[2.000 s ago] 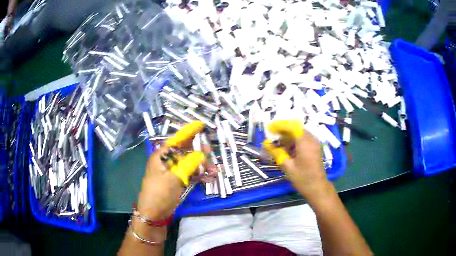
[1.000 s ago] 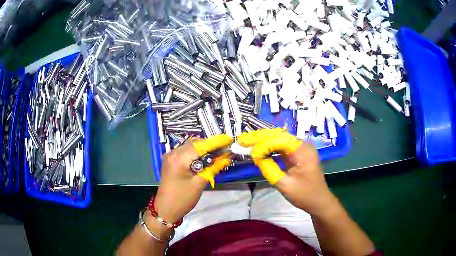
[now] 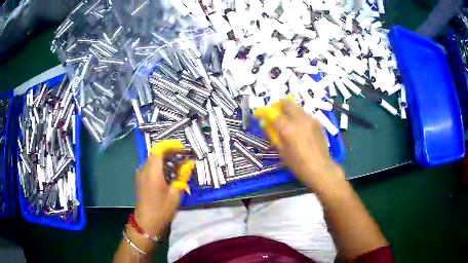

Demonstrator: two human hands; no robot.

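Observation:
Silver metal tubes (image 3: 177, 95) lie loose in the near blue tray (image 3: 246, 184). White cylinders (image 3: 318, 46) are heaped behind and to the right, some with dark ends. My left hand (image 3: 165, 172), with yellow finger cots, is over the tray's front left corner, curled around a small bundle of tubes whose round ends show. My right hand (image 3: 295, 136), also with yellow finger cots, reaches over the tray's right part at the edge of the white heap. Its fingertips are blurred, and I cannot tell whether they hold anything.
A left blue tray (image 3: 79, 174) is full of silver pieces with red bits. A clear plastic bag (image 3: 110, 77) of tubes lies behind the near tray. An empty blue tray (image 3: 433, 102) stands at the right edge. A dark slim tool (image 3: 359, 119) lies right of the near tray.
My hands were together above the tray's front edge and have parted. My left hand moved left with its bundle; my right hand moved forward to the white heap. The whole view has shifted slightly.

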